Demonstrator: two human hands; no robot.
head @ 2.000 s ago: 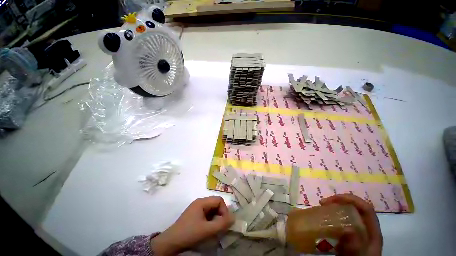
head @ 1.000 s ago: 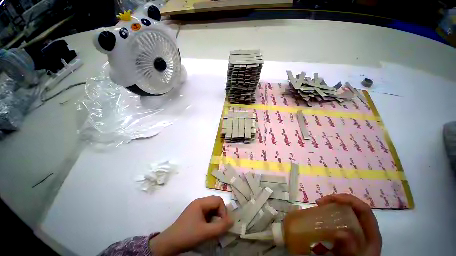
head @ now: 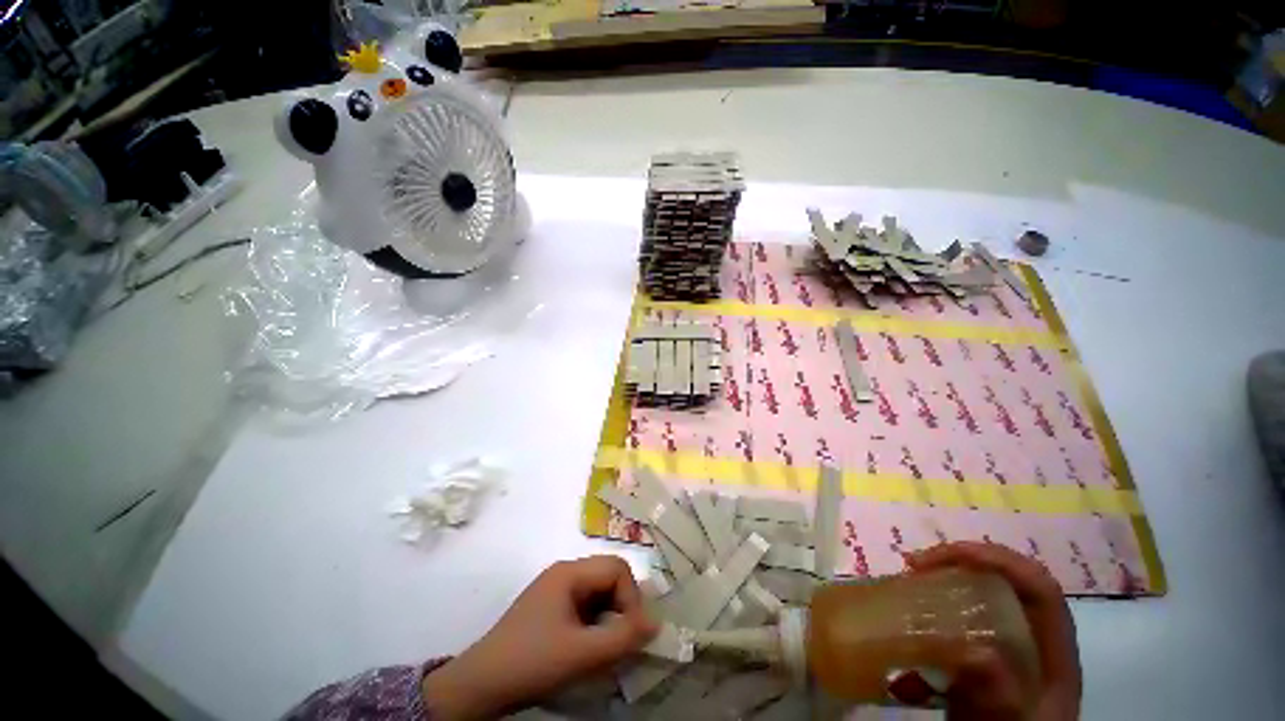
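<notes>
My left hand (head: pixel 553 634) pinches the end of a grey fabric strip (head: pixel 669 644) at the bottom centre. My right hand (head: pixel 1017 634) is wrapped around the glue bottle (head: pixel 902 634), which lies on its side with amber contents. Its pale nozzle points left, with the tip at the free end of the held strip. A loose heap of grey strips (head: pixel 684 533) lies under and beyond both hands, on the near edge of the pink work board (head: pixel 930 437). Whether glue is coming out cannot be seen.
On the board's left side stand a low strip stack (head: pixel 677 364) and a tall stack (head: pixel 691 226). A spare strip pile (head: pixel 902 264) lies at the far edge. A small white wad (head: pixel 447 499), a clear plastic bag (head: pixel 352 345) and a desk fan (head: pixel 437 176) are at left.
The bottle's nozzle has shifted slightly at the strip's end, and the bottle is a little more level. My left hand has hardly moved. The whole view has shifted slightly.
</notes>
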